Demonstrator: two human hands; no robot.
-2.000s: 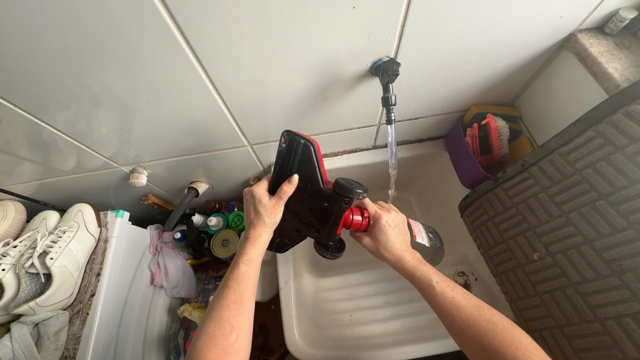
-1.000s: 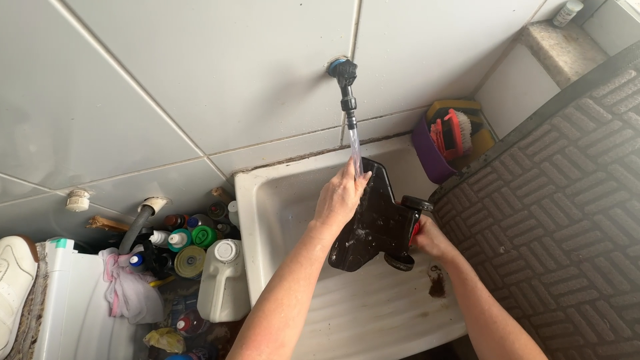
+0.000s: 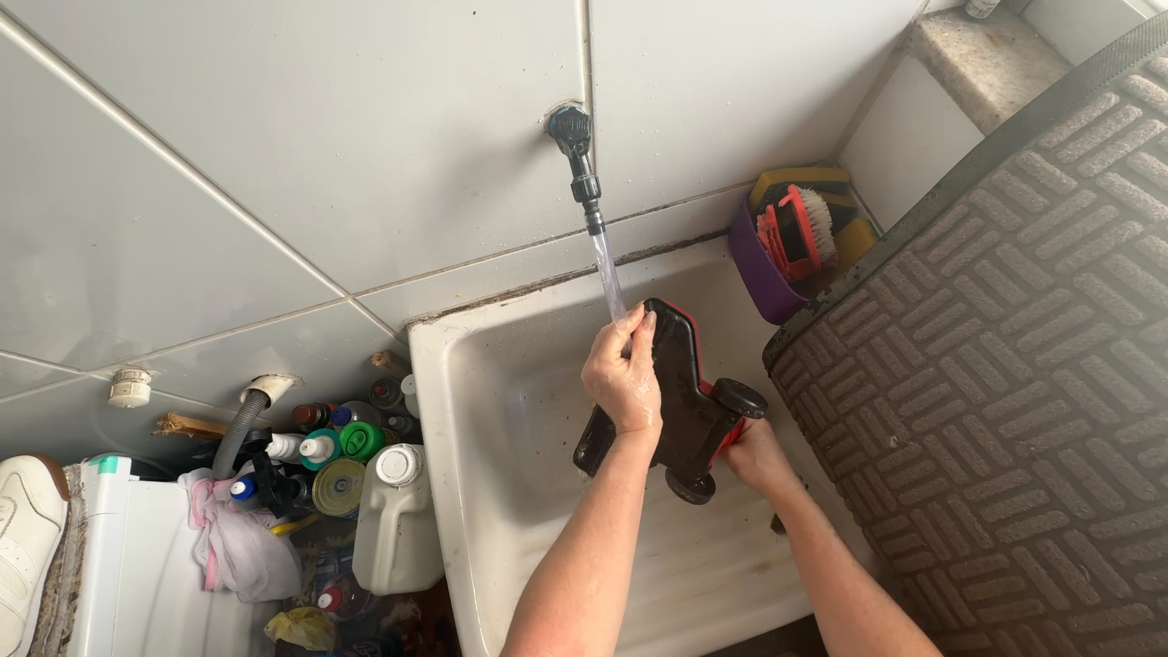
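Both hands hold a black and red wheeled floor-cleaner head (image 3: 680,392) above a white utility sink (image 3: 438,438), its black side with two small wheels facing me. My left hand (image 3: 625,370) grips its upper left edge, fingers wet, right under the water stream. My right hand (image 3: 757,452) is closed around the red neck part between the wheels, partly hidden behind it. Water runs from a black wall faucet (image 3: 584,173) onto my left hand and the head.
A purple container (image 3: 762,269) with a red scrub brush (image 3: 803,233) and sponges sits at the sink's back right corner. A textured mat (image 3: 1004,365) covers the right side. Left of the sink stand a white jug (image 3: 397,529), several bottles, a pink-white cloth (image 3: 237,538) and a shoe (image 3: 27,538).
The head has gone from beside the stream to under it, between two seconds and one second ago. Since then it has tilted more upright. A dark bottle seen earlier near my right hand no longer shows.
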